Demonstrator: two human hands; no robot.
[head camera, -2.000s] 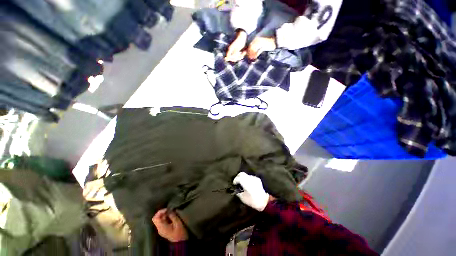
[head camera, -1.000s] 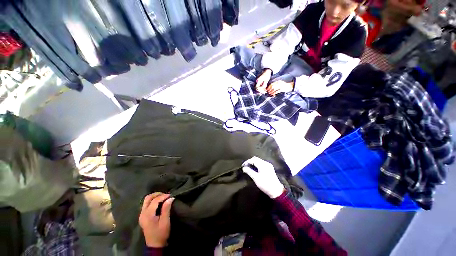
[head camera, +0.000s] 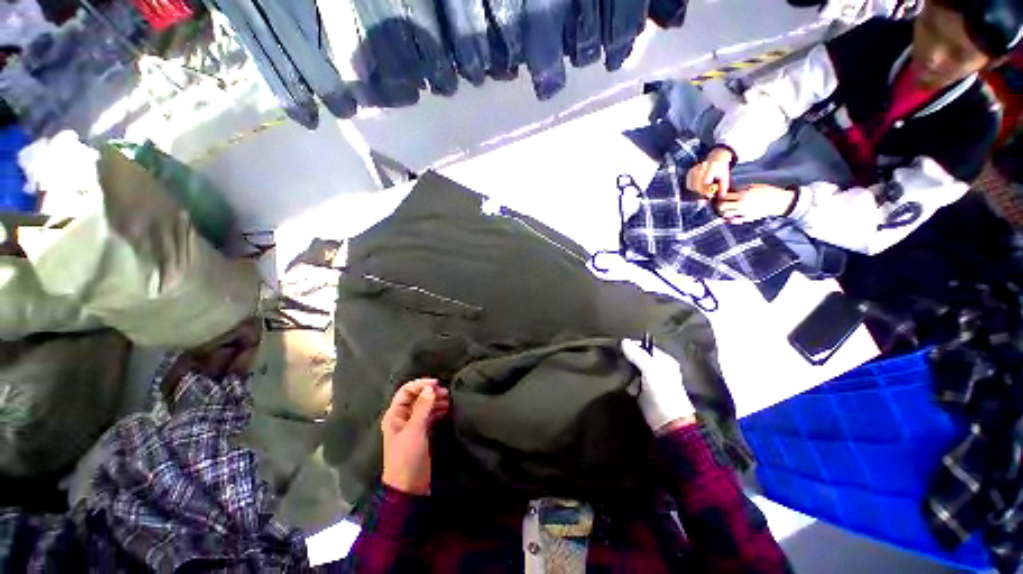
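Observation:
A dark olive jacket (head camera: 438, 252) lies spread before me, with a folded edge bulging between my hands. My bare left hand (head camera: 411, 435) pinches at the left end of this edge with thumb and fingertips. My white-gloved right hand (head camera: 660, 387) grips the cloth at the right end. A small dark tip (head camera: 647, 343) shows at the glove's fingertips; the rest of it is hidden. A thin pale line (head camera: 424, 294) runs across the jacket's upper left, and another lies along its far edge.
A person (head camera: 858, 123) at the far right handles a plaid garment (head camera: 701, 235). A black hanger (head camera: 662, 275) and phone (head camera: 828, 327) lie on the white table (head camera: 538, 151). A blue crate (head camera: 864, 432) stands right. Olive garments (head camera: 140, 269) and plaid cloth (head camera: 180, 477) lie left; jeans (head camera: 482, 39) hang behind.
The view has swung left, shifting the scene rightward. The stretched edge between my hands now bows into a rounded fold. Both hands still hold the jacket, with my fingers closer to its edge.

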